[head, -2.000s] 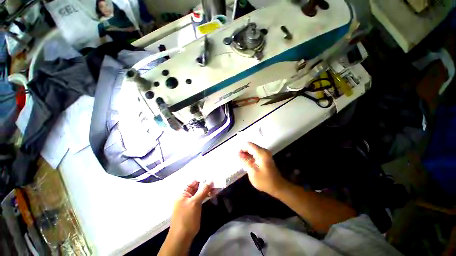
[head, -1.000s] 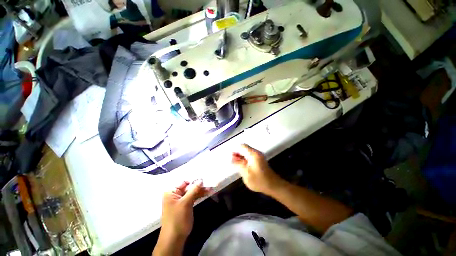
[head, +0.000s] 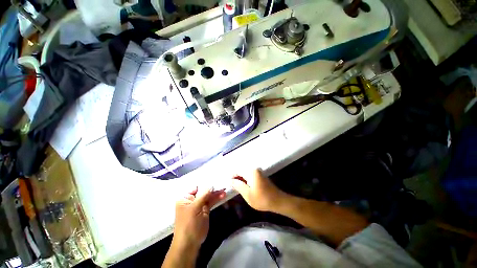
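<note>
My left hand [head: 193, 217] is at the table's front edge, thumb and fingertips pinched on a small white label, which is hard to make out against the bright table. My right hand [head: 257, 192] is just right of it, fingers curled, fingertips close to the left ones. Whether it holds anything is hidden. The dark grey garment [head: 119, 99] lies in a loop on the table, its white-striped waistband [head: 206, 155] running under the needle area [head: 226, 121] of the sewing machine [head: 293, 60]. Neither hand touches the garment.
Black scissors [head: 319, 98] and an orange-brown handled tool [head: 272, 102] lie beside the machine. White paper sheets [head: 67, 137] and a plastic-covered brown packet [head: 55, 191] are at the left. Dark grey cloth [head: 78, 68] is heaped behind them.
My right hand has moved left and down, closer to my left hand. The label, visible at my left fingertips earlier, is now fainter. The camera view has shifted slightly; the garment looks unmoved.
</note>
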